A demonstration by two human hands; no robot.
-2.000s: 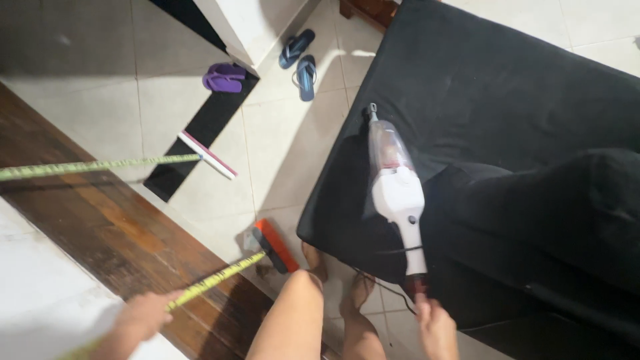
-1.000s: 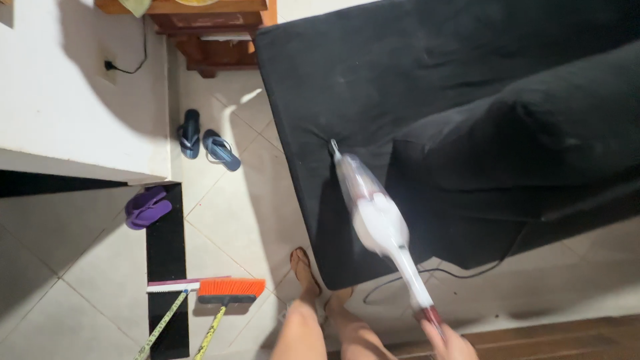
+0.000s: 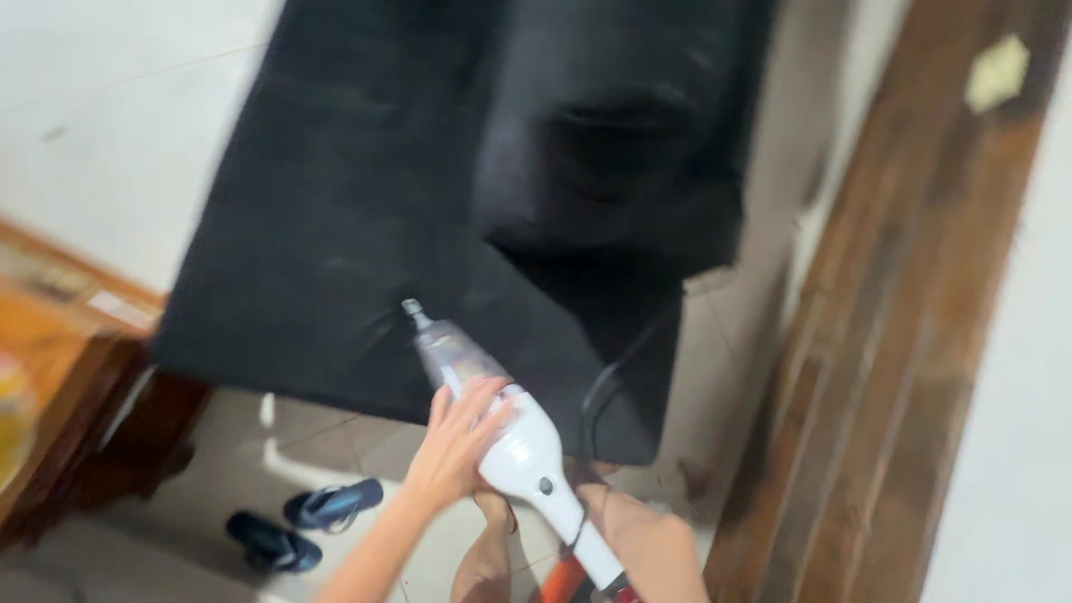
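A white handheld vacuum cleaner (image 3: 523, 444) with a clear dust cup lies slantwise over a black fabric-covered couch (image 3: 335, 209). Its narrow metallic nozzle touches or nearly touches the cover near the couch's lower edge. My left hand (image 3: 461, 435) grips the body just behind the dust cup, fingers spread over the top. The handle runs down to the bottom edge, where a dark red part shows. My right hand is out of view. A dark cord (image 3: 599, 385) loops over the couch beside the vacuum.
Blue flip-flops (image 3: 335, 505) lie on the tiled floor below the couch. A wooden piece of furniture (image 3: 59, 352) stands at left. Dark wooden planking (image 3: 871, 335) runs down the right. An orange object (image 3: 563, 579), partly hidden, shows by my legs and feet.
My left hand, on a yellow patterned pole two seconds ago, is now on the vacuum. My right hand has gone out of view. The view has turned strongly.
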